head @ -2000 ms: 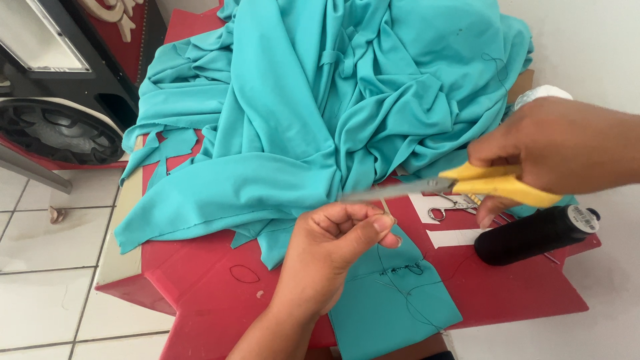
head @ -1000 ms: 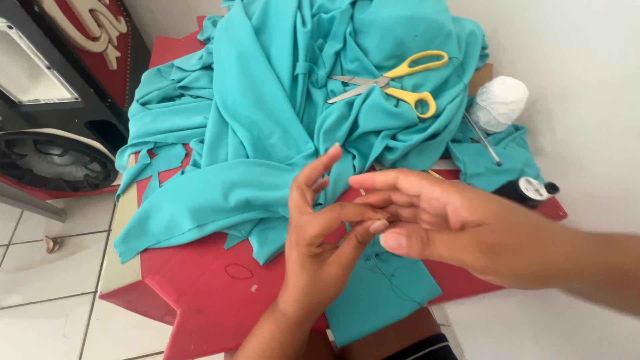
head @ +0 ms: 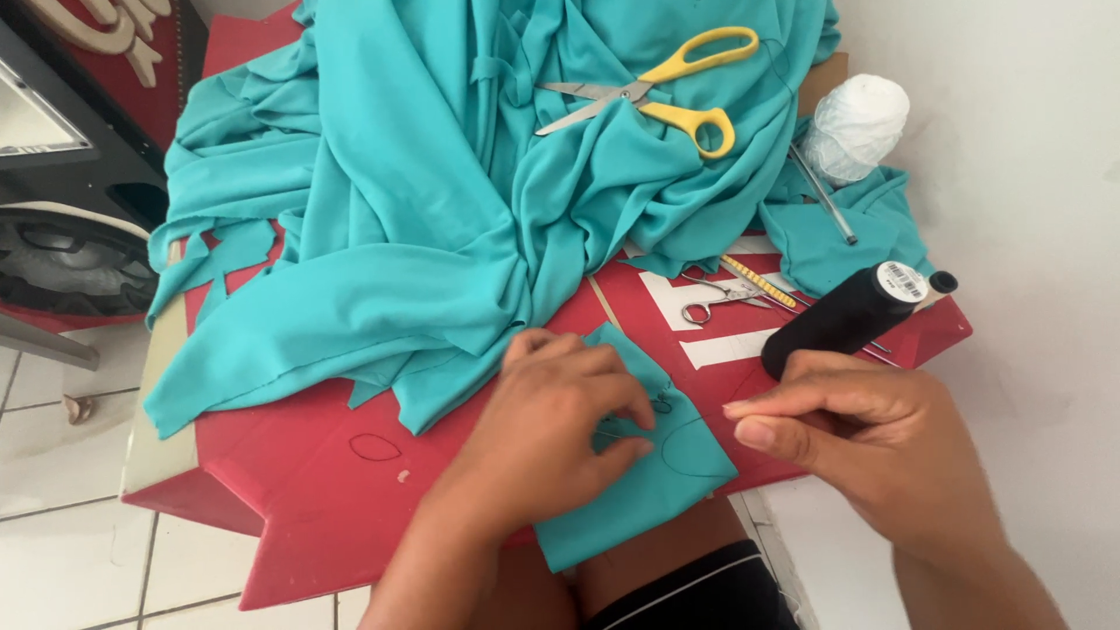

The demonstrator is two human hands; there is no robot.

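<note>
My left hand (head: 569, 429) rests with curled fingers over a small turquoise fabric piece (head: 630, 516), thumb apart from the fingers; what lies beneath the palm is hidden. Dark thread (head: 669, 455) loops over that piece. To the right, my right hand (head: 840, 429) pinches thumb and forefinger together in the air beside the fabric; a fine strand seems to run from the fingertips, but whether a needle is there cannot be told. Yellow-handled scissors (head: 643, 90) lie with blades apart on the large heap of turquoise fabric (head: 394, 175).
A black thread cone (head: 831, 319) lies behind my right hand. Small metal scissors (head: 722, 297), a yellow striped tool (head: 759, 282), a pen (head: 822, 194) and a white yarn ball (head: 857, 129) are near the red table's (head: 306, 490) right side. A black speaker (head: 79, 254) stands at left.
The yellow-handled scissors, in my right hand two seconds ago, now lie on the fabric heap. My hands, together a second ago, have moved apart, the right one to the right.
</note>
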